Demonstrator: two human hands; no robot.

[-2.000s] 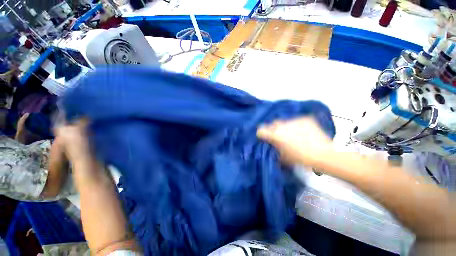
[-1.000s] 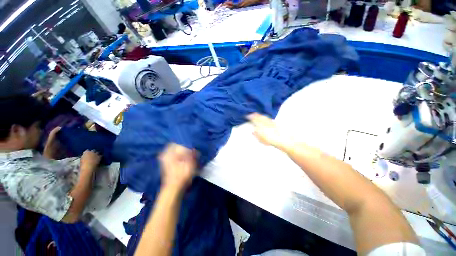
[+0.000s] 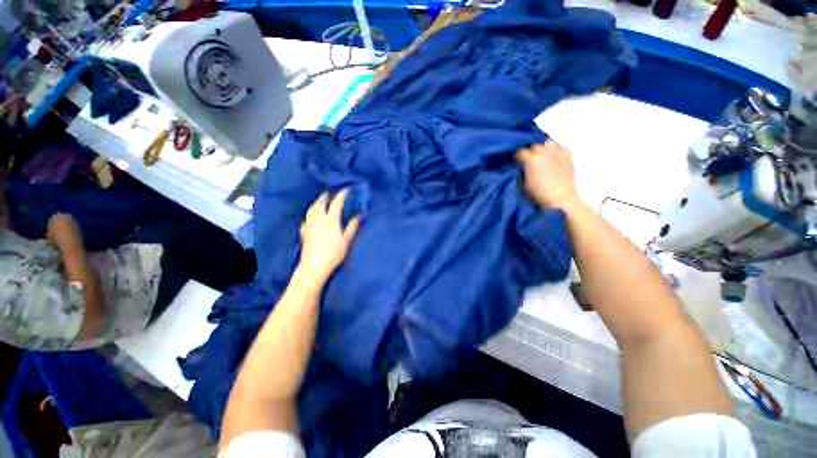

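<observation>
A blue denim-like garment (image 3: 430, 241) lies spread across the white table and hangs over its front edge towards the lap. Gathered bands show in its middle and near its far end. My left hand (image 3: 326, 234) rests on the left part of the cloth with its fingers apart. My right hand (image 3: 547, 175) is at the garment's right edge with its fingers closed on the cloth. The fingertips of my right hand are partly hidden by the fabric.
A white sewing machine (image 3: 730, 210) stands at the right. Thread snips (image 3: 755, 390) lie at the lower right. A grey-white box with a round vent (image 3: 219, 76) stands at the upper left. A person (image 3: 81, 291) sits at the left. Ruler tape (image 3: 555, 351) runs along the table's front edge.
The garment's near part has moved right and covers more of the table front. My left hand has opened flat on the cloth. My right hand has moved up and right and now grips the cloth.
</observation>
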